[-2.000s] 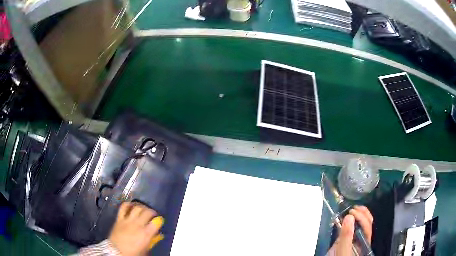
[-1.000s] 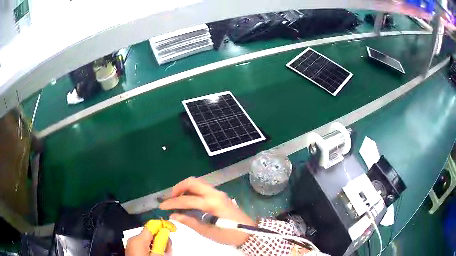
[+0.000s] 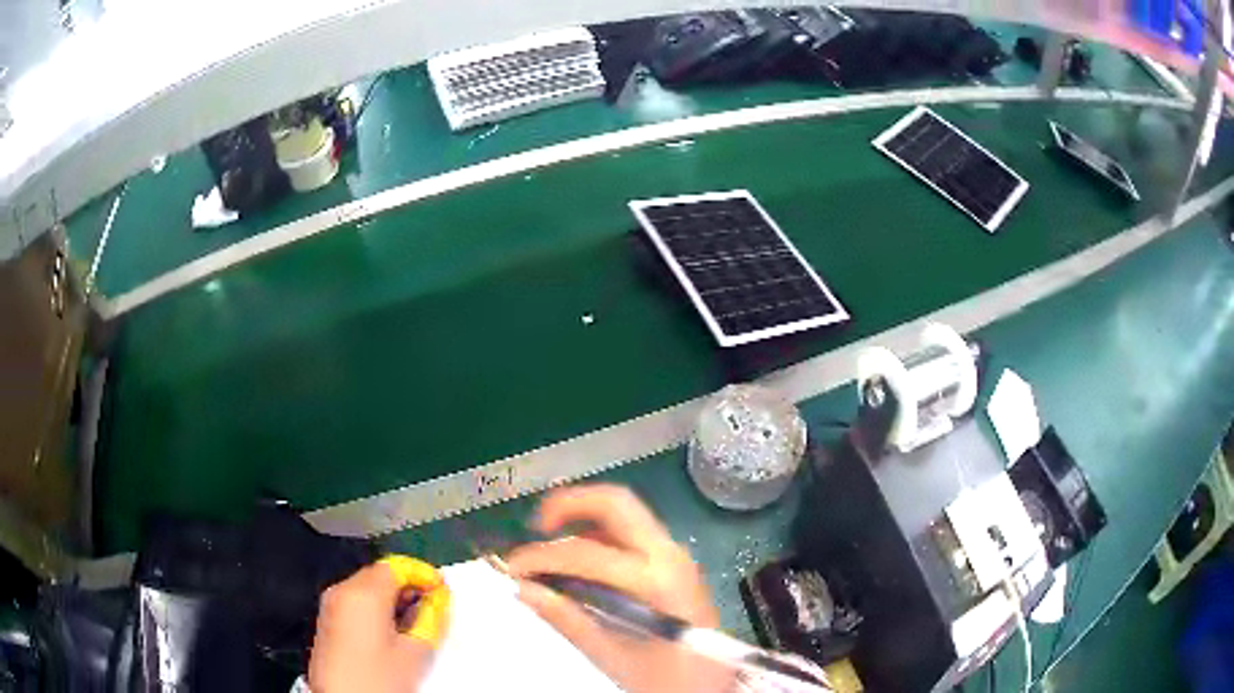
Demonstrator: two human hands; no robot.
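Observation:
My right hand (image 3: 616, 562) is low in the middle of the view, closed on the dark handle of a soldering iron (image 3: 625, 608). The iron's tip is not clear. My left hand (image 3: 372, 630), with yellow finger cots (image 3: 417, 598), is just left of it, fingers curled; whether it holds anything is unclear. A white sheet (image 3: 501, 636) lies between and under the hands, cut off by the bottom edge. Black units (image 3: 244, 596) lie left of my left hand. Any lead wire at the fingers is too blurred to tell.
Beyond a pale rail (image 3: 596, 460), the green belt carries a large solar panel (image 3: 742, 267) and two smaller-looking ones farther right. A speckled jar (image 3: 747, 447), solder spool (image 3: 923, 390), black soldering station (image 3: 893, 528) and iron stand (image 3: 796, 607) stand right of my hands.
My left hand has left the black units and my right hand has brought the iron across to it over the sheet. The view has swung right. The belt's panels have moved right.

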